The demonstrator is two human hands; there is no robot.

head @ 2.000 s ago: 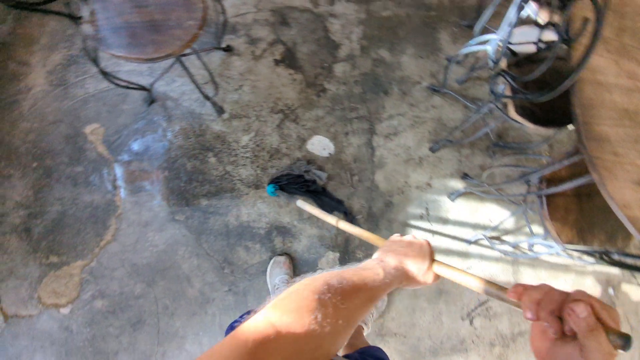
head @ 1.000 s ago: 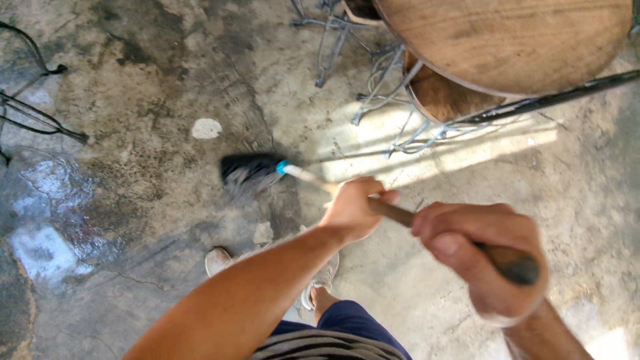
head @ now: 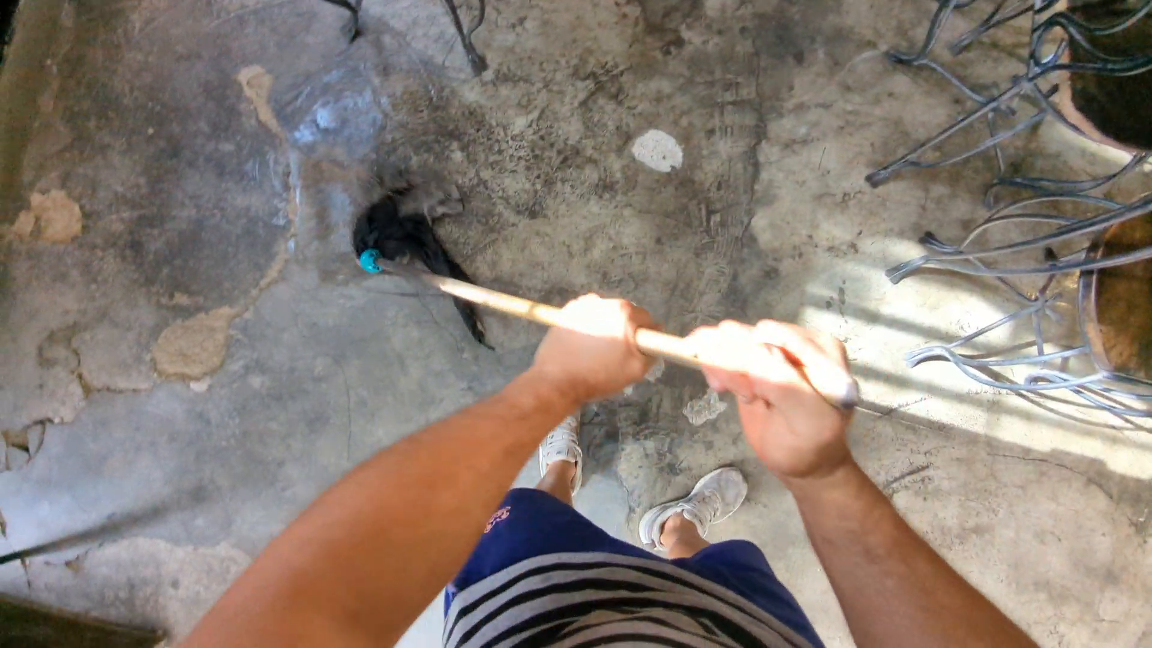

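Observation:
A string mop with a dark mop head (head: 409,238) and a turquoise socket (head: 370,261) lies on the concrete floor, left of centre. Its light wooden handle (head: 495,301) slants down to the right. My left hand (head: 598,346) is closed around the middle of that handle. Near the handle's upper end my right hand (head: 783,391) grips it, and the rounded tip shows beyond the fingers. The dark strands trail to the lower right, under the handle.
Wire-framed metal chairs (head: 1026,261) with brown seats stand at the right edge. Thin dark metal legs (head: 466,40) reach in at the top. The concrete floor (head: 558,162) has a shiny wet-looking patch, cracks and pale spots. My shoes (head: 697,504) are below my hands.
The mop head has swept to the left across the floor, toward the shiny patch. Both hands have stayed on the handle. The view has shifted left since one second ago.

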